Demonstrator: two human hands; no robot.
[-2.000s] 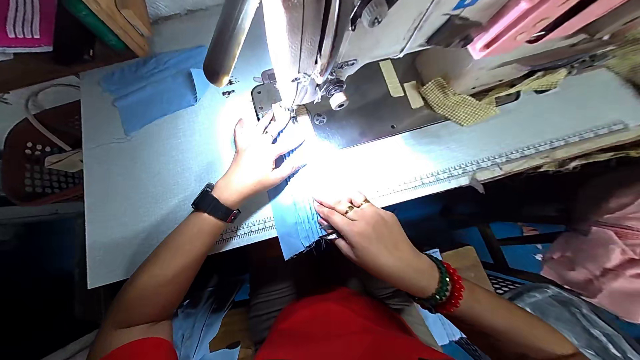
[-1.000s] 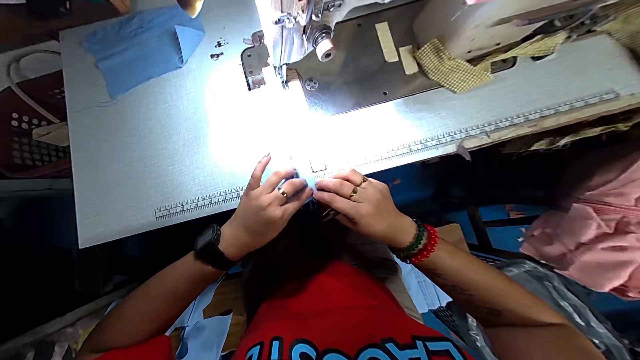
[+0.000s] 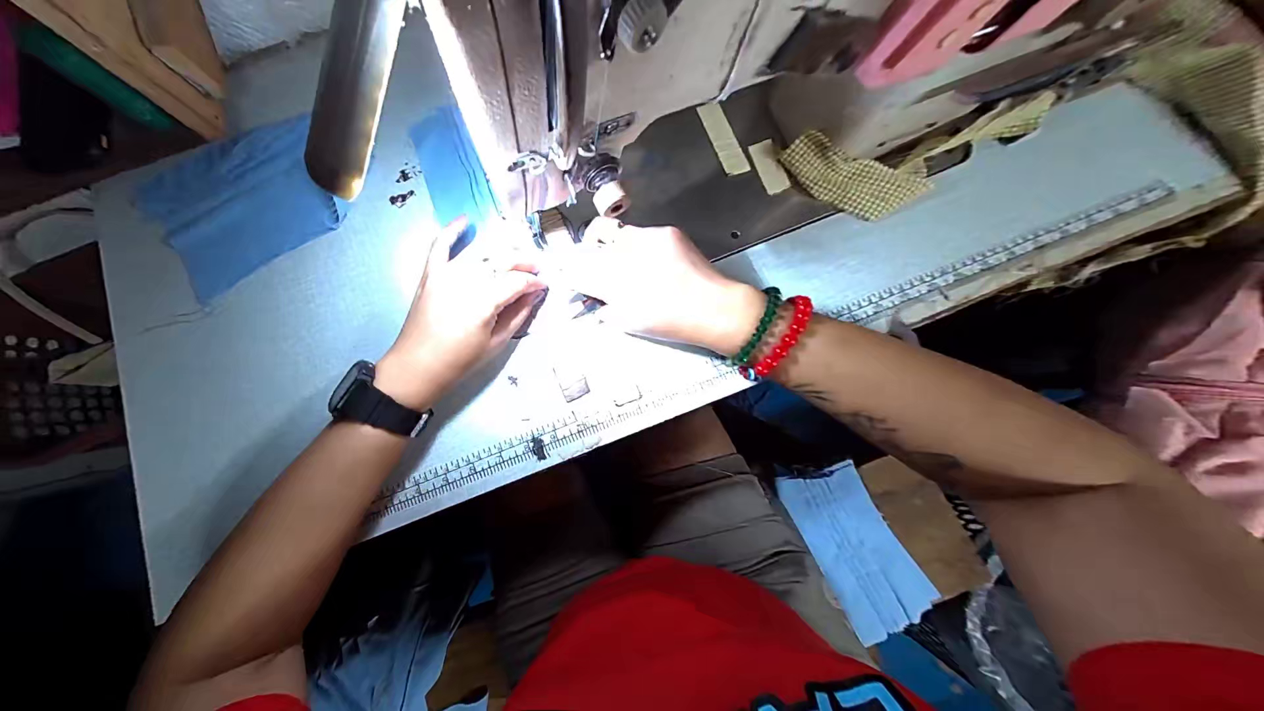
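Under the needle area of a sewing machine [image 3: 548, 168], a blue cloth piece [image 3: 452, 163] lies at the left of the needle and runs toward my fingers. My left hand [image 3: 469, 306] is at the front left of the presser foot [image 3: 553, 227], thumb and fingers bent close together at the cloth's near end. Close by on the right, my right hand [image 3: 657, 281] has its fingertips at the presser foot. Glare washes out the fingertips, so what each hand grips cannot be told.
Another blue cloth [image 3: 247, 202] lies on the table's left beside a lamp tube [image 3: 351, 99]. A measuring tape strip [image 3: 474, 469] follows the front edge. Checked yellow cloth [image 3: 854, 178] rests by the machine base. A pleated blue piece [image 3: 859, 553] is below the table at right.
Both hands have moved from the table's front edge up to the needle area. A blue cloth now shows left of the needle, and a pleated blue piece now shows below the table.
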